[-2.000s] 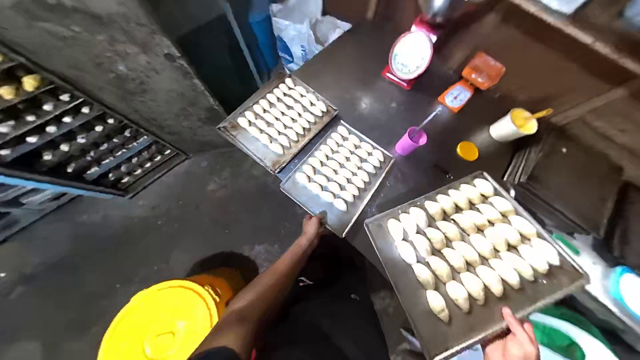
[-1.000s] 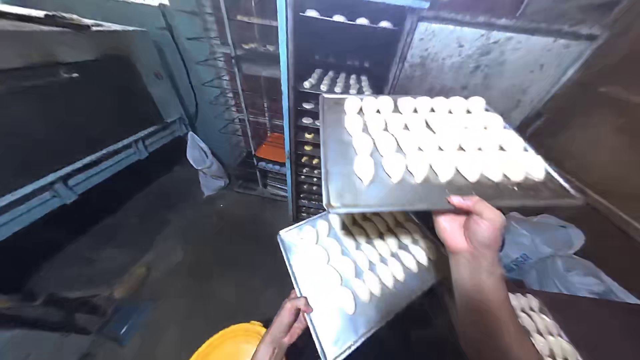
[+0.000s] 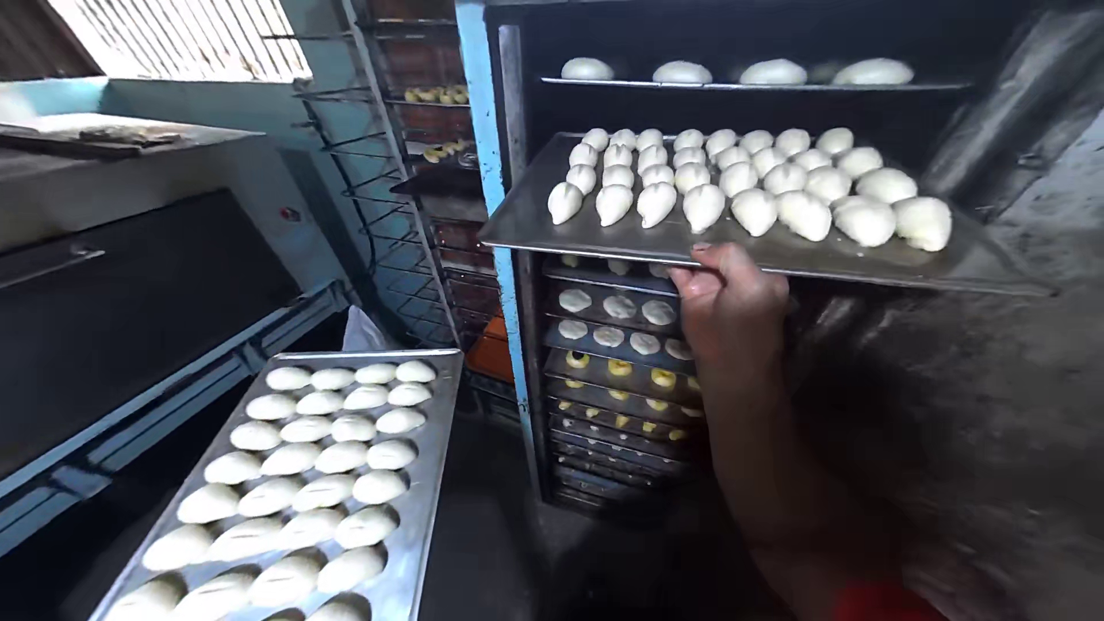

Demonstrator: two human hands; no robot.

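My right hand grips the front edge of a metal baking tray, thumb on top and fingers beneath. Rows of pale, pointed dough pieces stand on it. The tray's far part is at the opening of a tall rack, below a shelf that holds larger dough pieces. A second metal tray, with rows of oval, slit dough pieces, is at the lower left, its near end cut off by the frame. My left hand is out of view.
Lower rack levels hold trays of white and yellow dough pieces. Left of it stands an open wire rack with an orange crate near its foot. A dark-fronted oven-like unit fills the far left. A rough wall is at the right.
The view has come closer to the rack. The tray in my right hand has moved to the rack's opening. The other tray now appears lower left, and my left hand has left the view.
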